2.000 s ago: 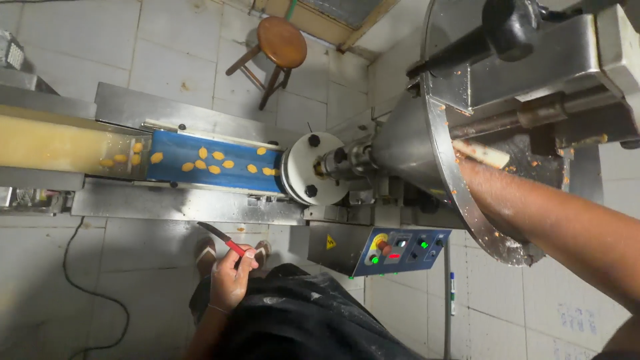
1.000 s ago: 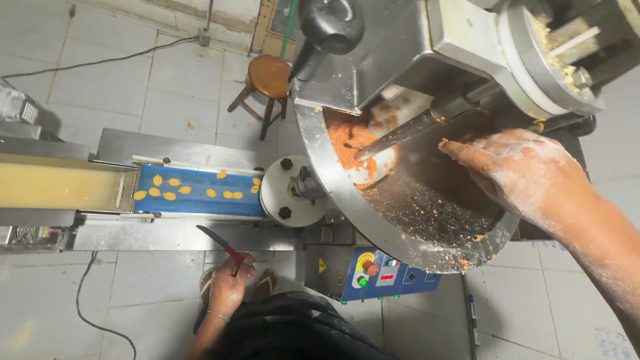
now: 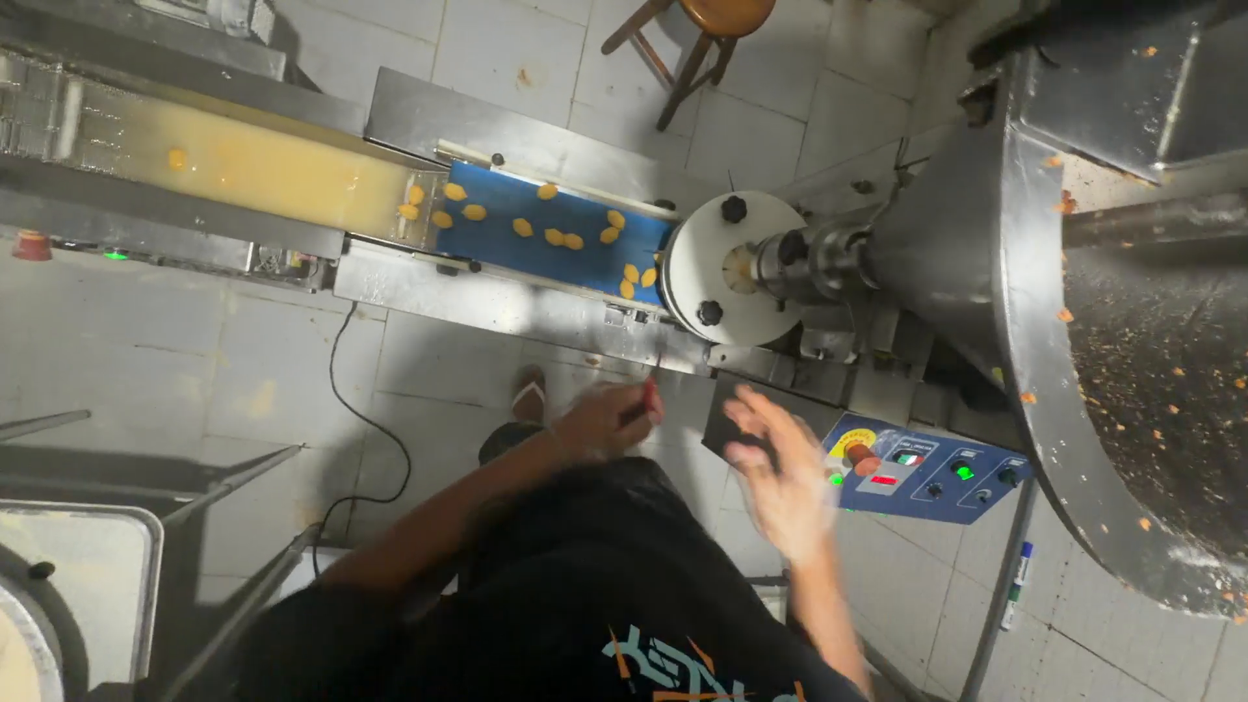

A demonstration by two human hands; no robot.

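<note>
My left hand (image 3: 609, 419) is closed around the red handle of a knife (image 3: 650, 392), below the metal edge of the conveyor; the blade is hard to make out. My right hand (image 3: 780, 473), blurred and dusted with white, holds nothing, fingers apart, just left of the blue control panel (image 3: 936, 473). Small yellow dough pieces (image 3: 524, 227) lie on the blue belt (image 3: 497, 252) beside the round white forming head (image 3: 717, 278). At the belt's left end, more pieces enter a trough of yellowish liquid (image 3: 273, 175). The steel hopper (image 3: 1024, 370) at the right has orange bits on its rim.
A wooden stool (image 3: 726, 18) stands beyond the conveyor. A black cable (image 3: 390, 434) runs over the tiled floor. At the lower left is a white tray (image 3: 141, 585) with a round container on it. Markers (image 3: 1019, 575) are at the lower right, by a metal leg.
My right hand has come out of the hopper and down beside the control panel. My left hand keeps the knife. The view has shifted, with the hopper now further right.
</note>
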